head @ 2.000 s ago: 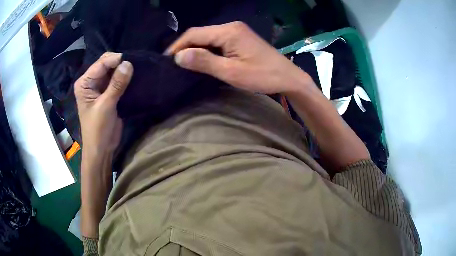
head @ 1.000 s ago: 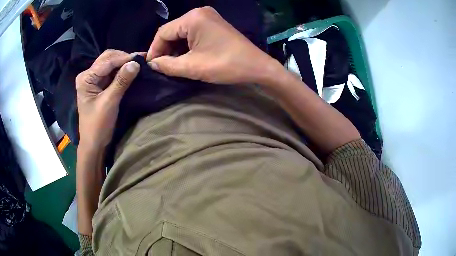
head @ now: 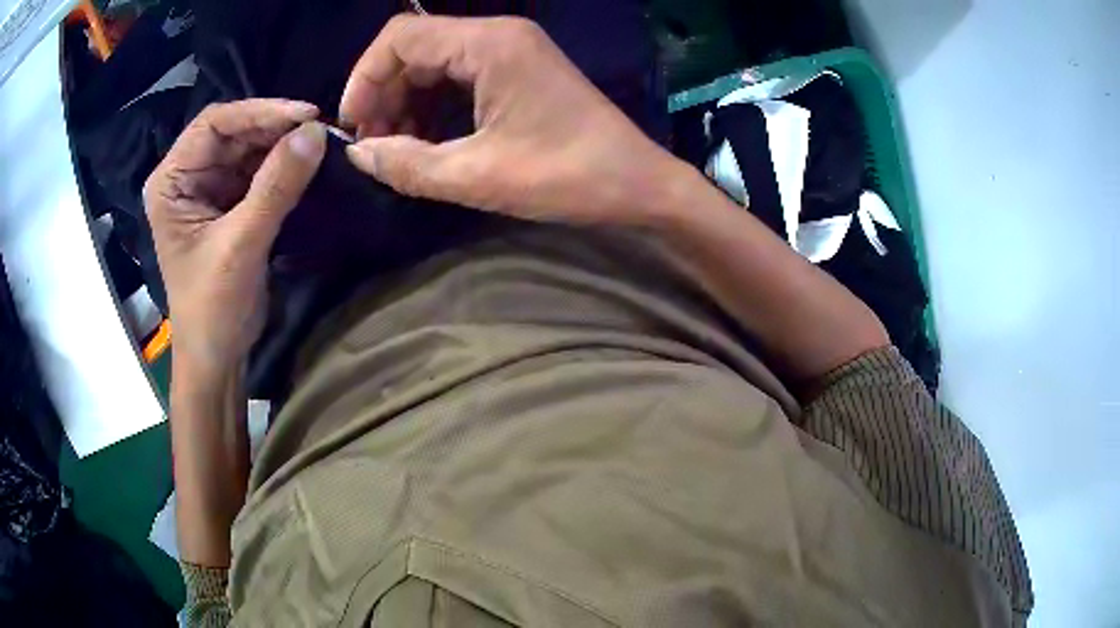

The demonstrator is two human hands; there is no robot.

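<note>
A dark navy to black garment piece (head: 405, 221) lies limp over the lap and reaches up past the top edge. My left hand (head: 227, 209) and my right hand (head: 504, 129) are close together over it. Between their fingertips shows a tiny thin pale sliver (head: 339, 134); I cannot tell whether it is a pin, a needle or something else. My left thumb and forefinger pinch at its left end. My right thumb and forefinger are at its right end. The cloth right at the fingertips is partly hidden by the hands.
A green bin (head: 894, 184) on the right holds dark and white pieces. A curved white table edge (head: 74, 282) runs down the left. An orange item (head: 157, 341) shows beside it. More dark cloth (head: 74, 552) lies at the lower left. A pale surface (head: 1032, 270) is on the far right.
My right hand has moved left to meet my left hand. My left hand has shifted slightly left and up. The pale sliver now shows between the fingertips, where folded dark cloth was pinched before.
</note>
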